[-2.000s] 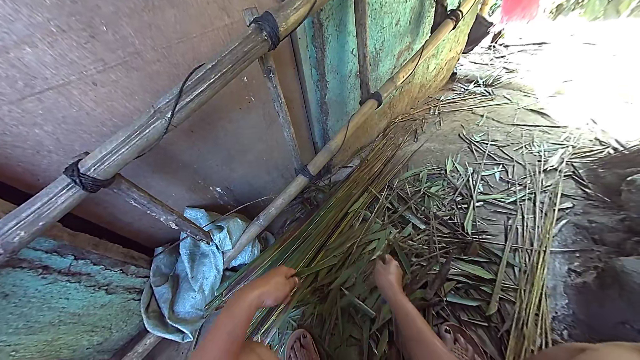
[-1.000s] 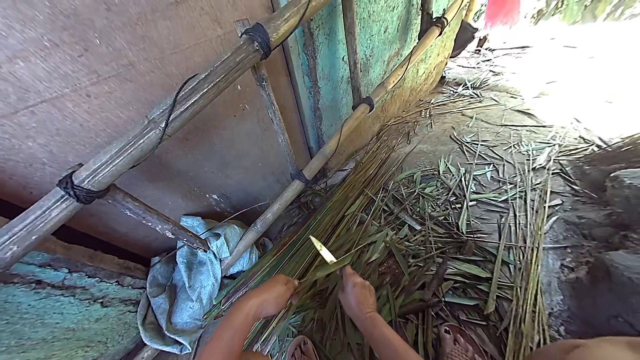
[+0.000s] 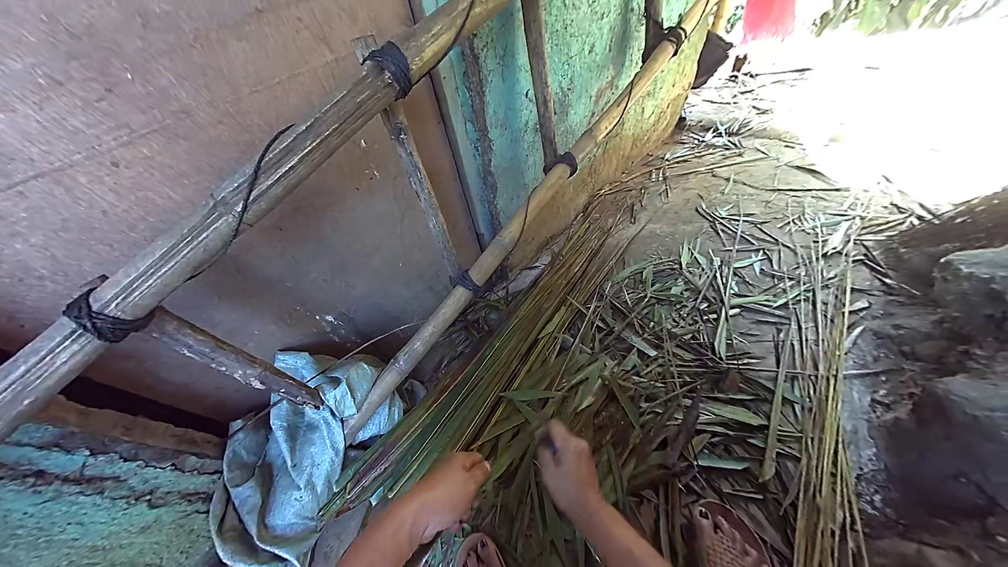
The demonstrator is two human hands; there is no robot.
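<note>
My left hand (image 3: 455, 488) is at the lower middle with its fingers closed around what looks like a thin leafy stalk, beside a long bundle of green and brown stalks (image 3: 504, 354) on the ground. Just to its right, my right hand (image 3: 567, 465) is curled around a small dark object, probably a knife handle; the blade cannot be made out. Green leaves (image 3: 583, 386) lie beneath and beyond both hands. A second bundle of thin stalks (image 3: 823, 394) lies at the right.
Bamboo rails (image 3: 441, 315) tied with black strips run along the painted wall (image 3: 583, 71) at the left. A pale woven sack (image 3: 303, 449) lies against their foot. Rocks (image 3: 972, 283) edge the right side. My sandalled foot (image 3: 720, 535) is at the bottom. Something red (image 3: 768, 17) shows far off.
A second ago a pale blade stood up from my right hand; it is not visible now. That hand has moved slightly down, and my left hand stays close to where it was.
</note>
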